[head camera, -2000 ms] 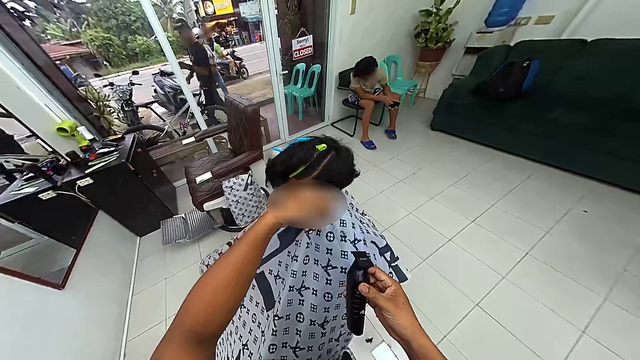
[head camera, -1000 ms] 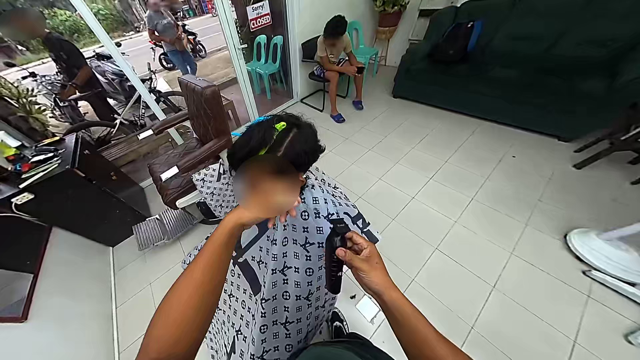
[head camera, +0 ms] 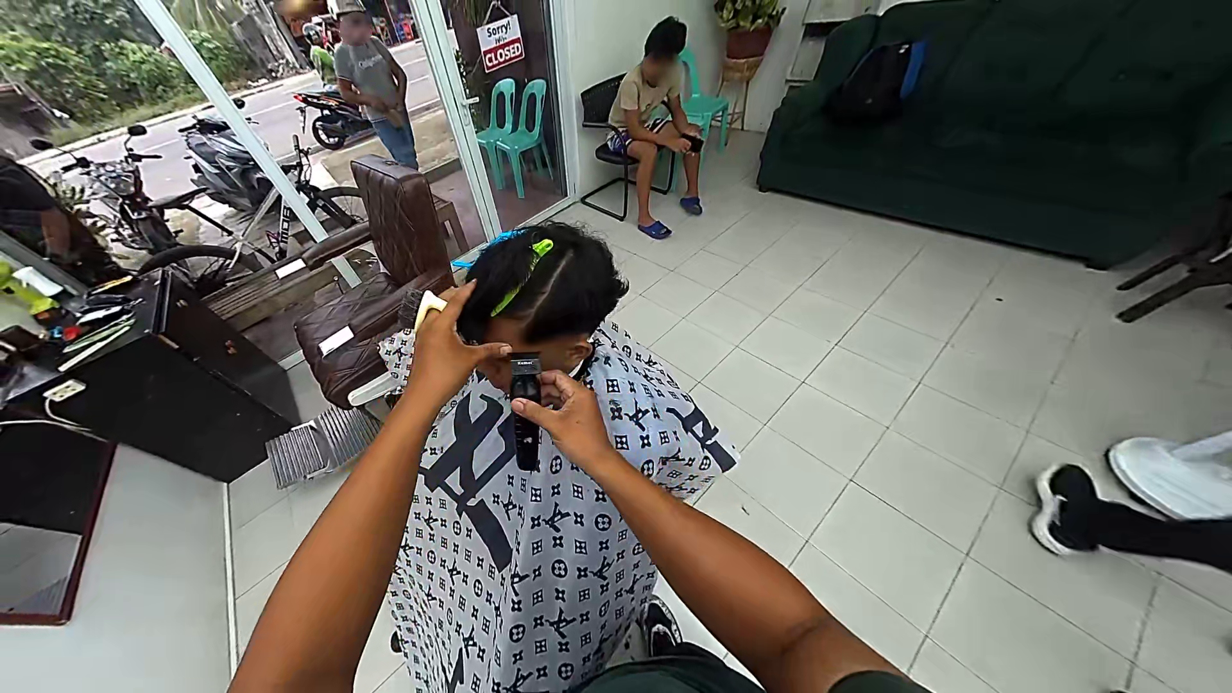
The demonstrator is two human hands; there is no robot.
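A seated person in a white patterned barber cape (head camera: 568, 520) has dark hair (head camera: 568, 279) parted by a lime-green hair clip (head camera: 525, 274), with a blue clip behind it. My right hand (head camera: 568, 414) grips a black hair clipper (head camera: 526, 409), upright, its blade end close to the side of the person's face. My left hand (head camera: 452, 346) is spread at the head, its thumb near the clipper's blade. A pale brush-like object (head camera: 423, 308) is held in or behind the left hand; which brush it is, I cannot tell.
A brown barber chair (head camera: 399, 221) and metal footrest (head camera: 322, 445) stand at left, beside a black cabinet (head camera: 192, 375) bearing tools. Another person (head camera: 650, 115) sits near the glass door. A green sofa (head camera: 962, 164) lines the back wall; someone's shoe (head camera: 1064, 510) shows at right.
The clipper in my right hand has moved up from over the cape to the person's face. My left hand has shifted to the side of the head. A leg and shoe have appeared at right.
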